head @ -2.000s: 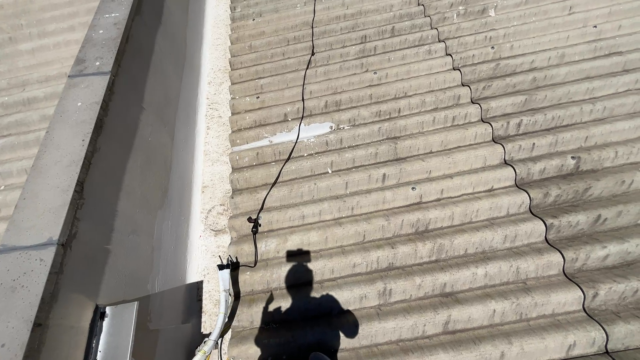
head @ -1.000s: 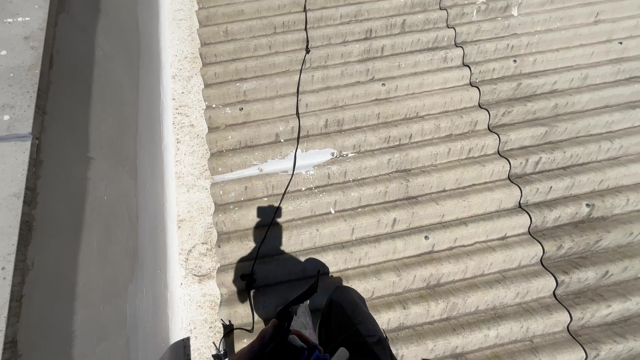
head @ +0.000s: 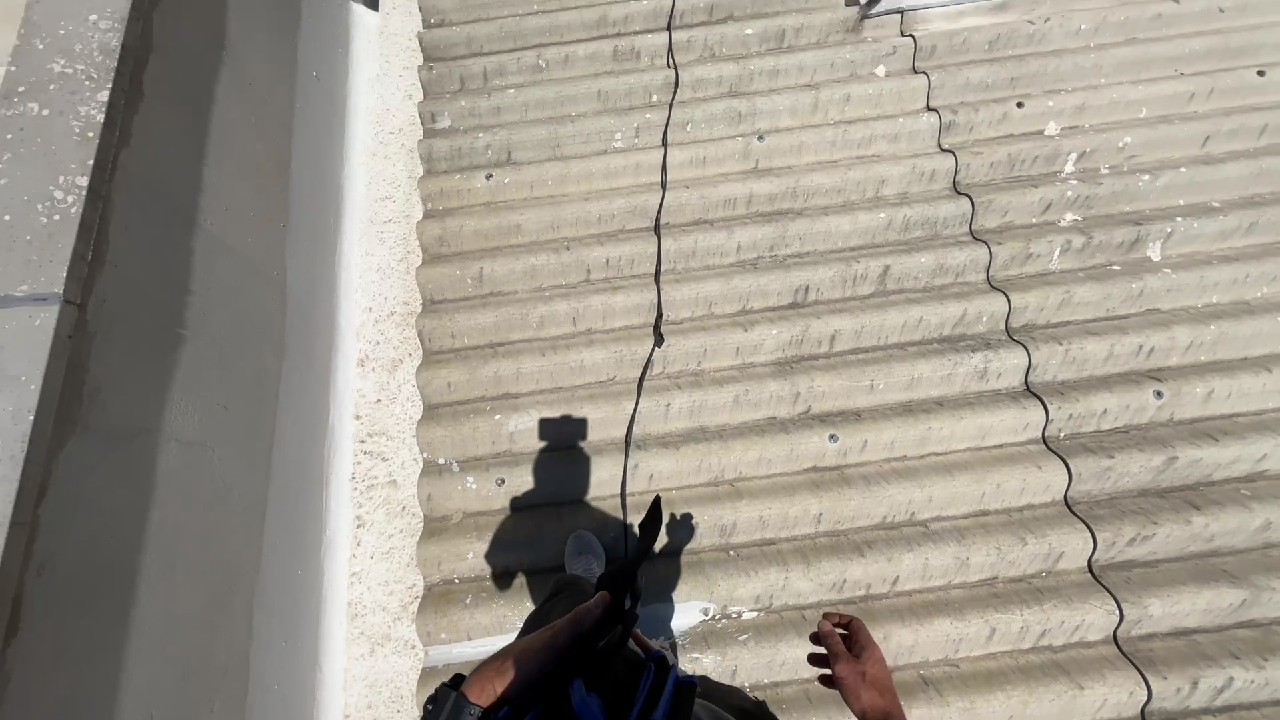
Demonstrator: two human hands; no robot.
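Note:
My left hand [head: 575,628], with a dark watch at its wrist, is at the bottom centre against a black strap-like item [head: 648,528] and dark gear with blue parts [head: 650,690]; its fingers are partly hidden, so its grip is unclear. Off to the right, my right hand [head: 848,655] hangs above the corrugated roof sheets [head: 800,500] with its fingers loosely curled and nothing seen in it. A thin black cable [head: 660,200] runs up the roof from beside the black item, with a small knot or joint along it.
Another black cable [head: 1010,330] winds down the right side. A rough cream edge [head: 385,400] and a grey gutter [head: 190,450] lie at left. White paint [head: 690,615] marks the sheet near my shoe [head: 584,556]. A flat pale object [head: 925,8] sits at the top edge.
The view has moved up the roof; the white paint mark is now low in the frame. My right hand has come into view at the lower right, and a shoe shows now.

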